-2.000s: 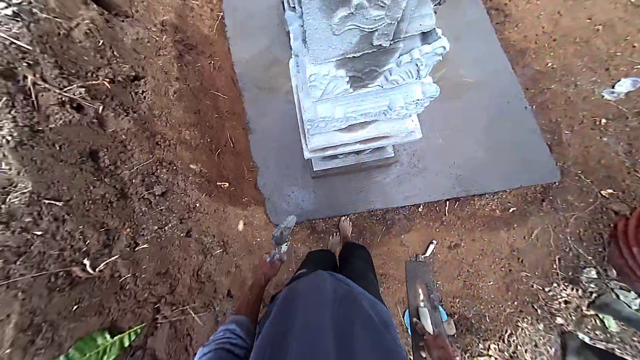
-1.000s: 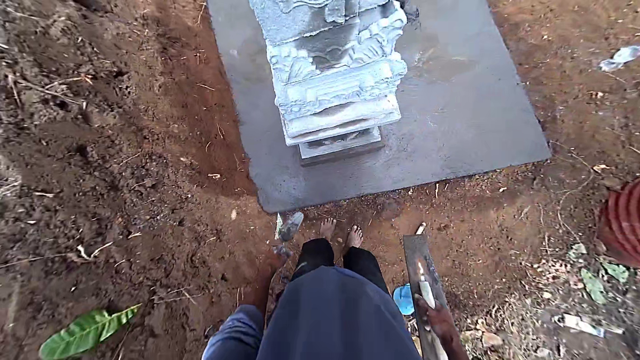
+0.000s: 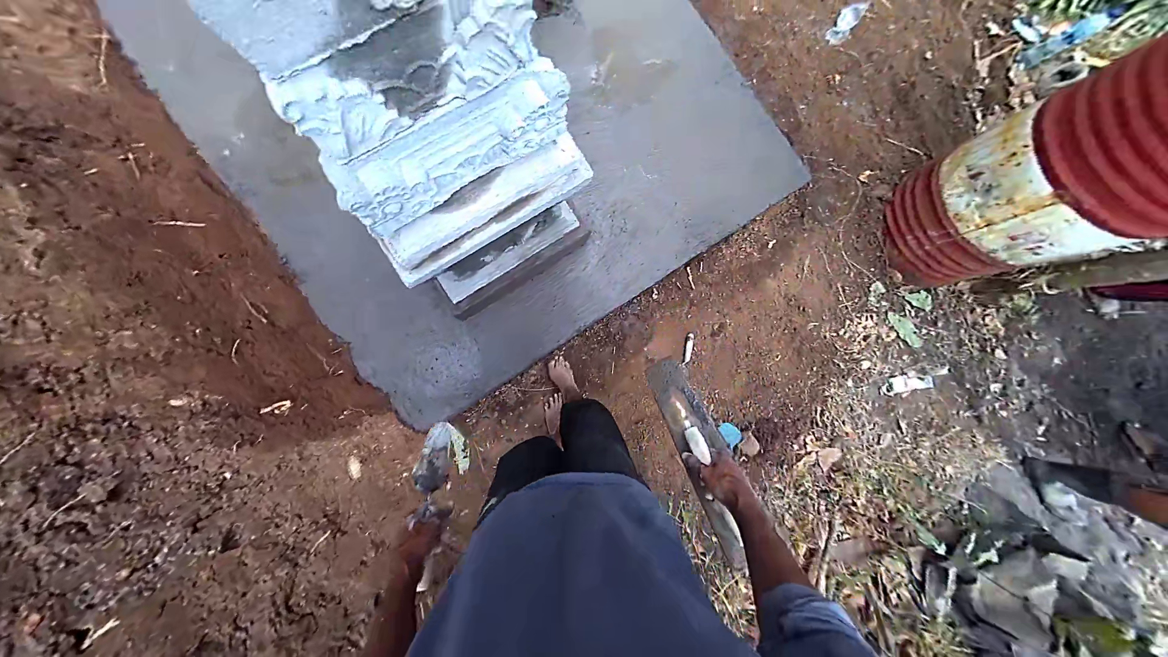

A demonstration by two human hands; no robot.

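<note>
My left hand (image 3: 425,534) is closed round the handle of a small pointed trowel (image 3: 432,461), its blade coated with grey mortar and held low over the soil. On the other side, my right hand (image 3: 719,476) grips a long rectangular plastering float (image 3: 680,401) by its whitish handle. Both tools are short of the smooth, damp-looking concrete slab (image 3: 657,173). A carved, pale stone or concrete pedestal (image 3: 456,155) with stepped mouldings stands on that slab. My bare feet (image 3: 561,376) are at the slab's near edge.
A red and white ribbed metal drum (image 3: 990,201) stands on the right. Loose brown soil (image 3: 119,392) borders the slab on the left. Crumpled grey sheeting (image 3: 1022,584) and litter lie at the lower right, where part of another person's limb (image 3: 1145,502) shows at the edge.
The view has turned and shifted right, bringing more of the drum in. Both hands keep hold of their tools.
</note>
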